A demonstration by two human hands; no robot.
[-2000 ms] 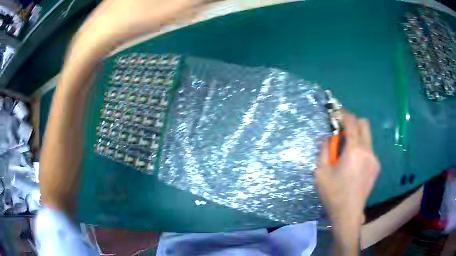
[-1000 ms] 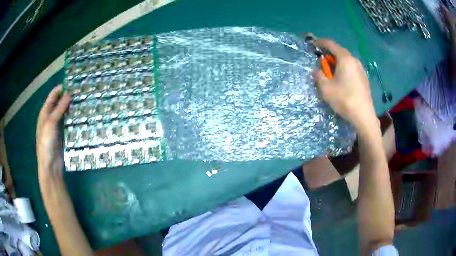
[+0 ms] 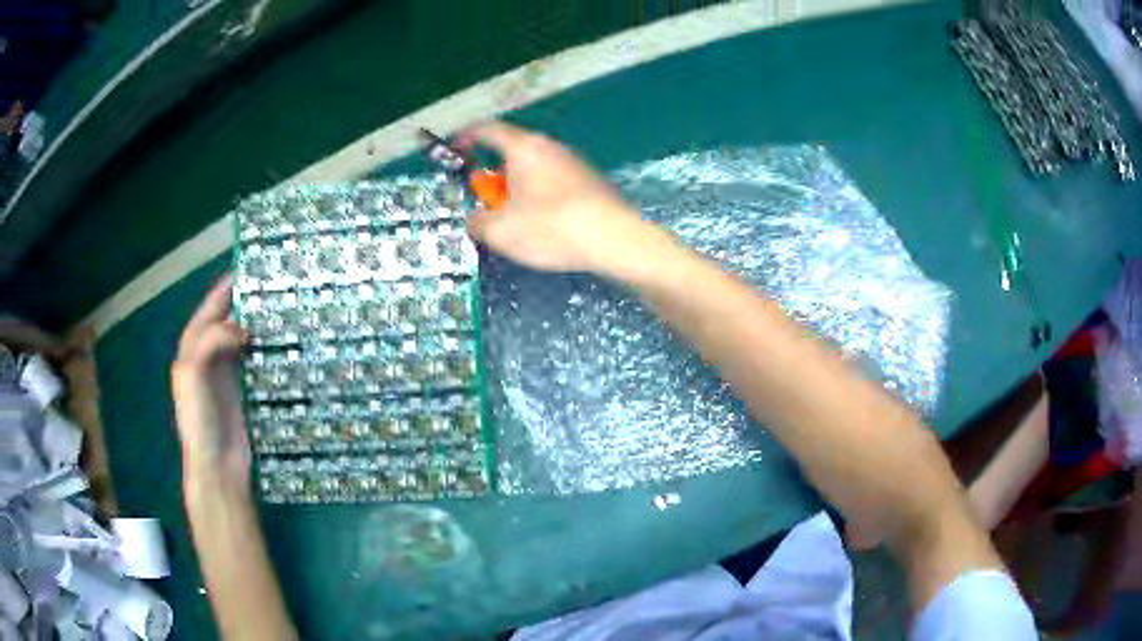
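A PCB panel point(image 3: 363, 338) with rows of small populated boards and a green right edge lies on the bench at the left, over or against the left end of the bubble wrap point(image 3: 751, 313). My left hand point(image 3: 210, 376) is at the panel's left edge, fingertips on it; part of the fingers is hidden at the edge. My right hand point(image 3: 539, 200) holds the diagonal cutters point(image 3: 490, 188) by their orange handles, jaws pointing up and left near the panel's top right corner. Whether the jaws touch the panel cannot be told.
Board strips point(image 3: 1039, 94) lie in a pile at the back right. Thin green edge rails point(image 3: 1012, 261) and small dark pieces point(image 3: 1039, 334) lie at the right. Small white bits point(image 3: 666, 501) are near the front edge. White curled scraps point(image 3: 75, 501) lie at the lower left. A person's arm shows at right.
My right hand has moved left with the cutters, from the bubble wrap's far right corner to the panel's top right corner. My left hand stays at the panel's left edge.
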